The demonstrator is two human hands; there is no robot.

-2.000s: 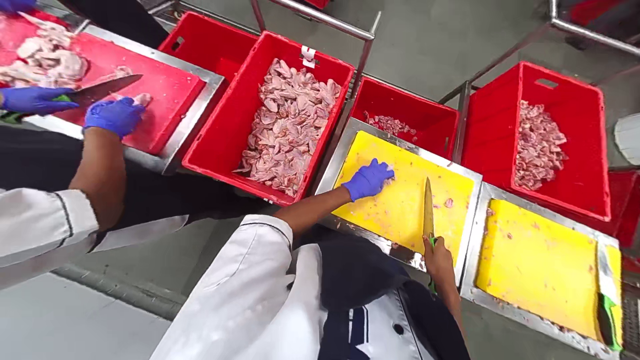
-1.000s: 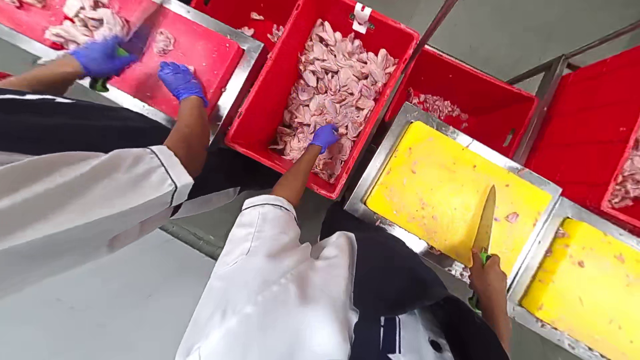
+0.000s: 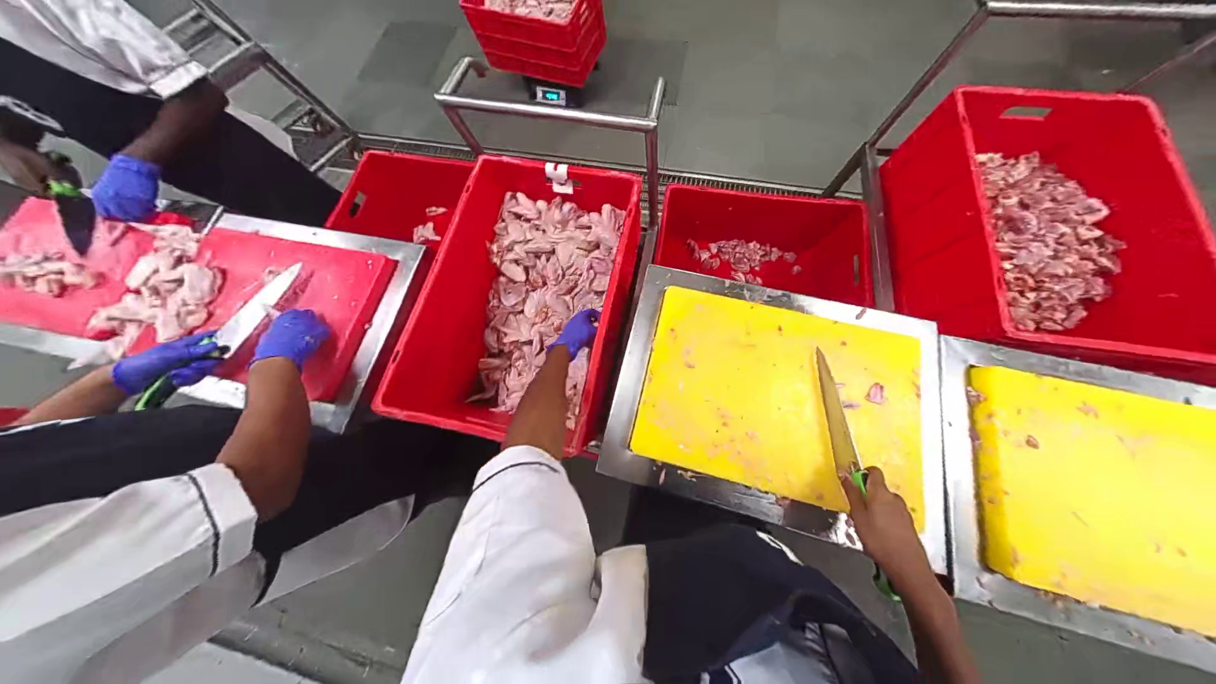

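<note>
My left hand (image 3: 578, 332), in a blue glove, reaches into a red plastic crate (image 3: 418, 370) of raw chicken pieces (image 3: 541, 275). It touches the meat near the crate's right wall; its fingers are partly hidden, so a grip on a piece cannot be made out. My bare right hand (image 3: 879, 518) is closed around the green handle of a knife (image 3: 834, 408). The blade points away from me over a yellow cutting board (image 3: 750, 389), which sits in a steel frame and bears small meat scraps.
At left, a co-worker's gloved hands (image 3: 290, 337) work with a knife on a red board (image 3: 332, 275); another person stands beyond. A second yellow board (image 3: 1092, 484) lies at right. Behind stand a red crate of scraps (image 3: 769, 218), a tilted crate of meat (image 3: 1054, 104) and steel rails (image 3: 560, 116).
My left hand has gone from the yellow board into the crate of chicken, and now lies nearer its right wall. My right hand still holds the knife over the board. The view has shifted.
</note>
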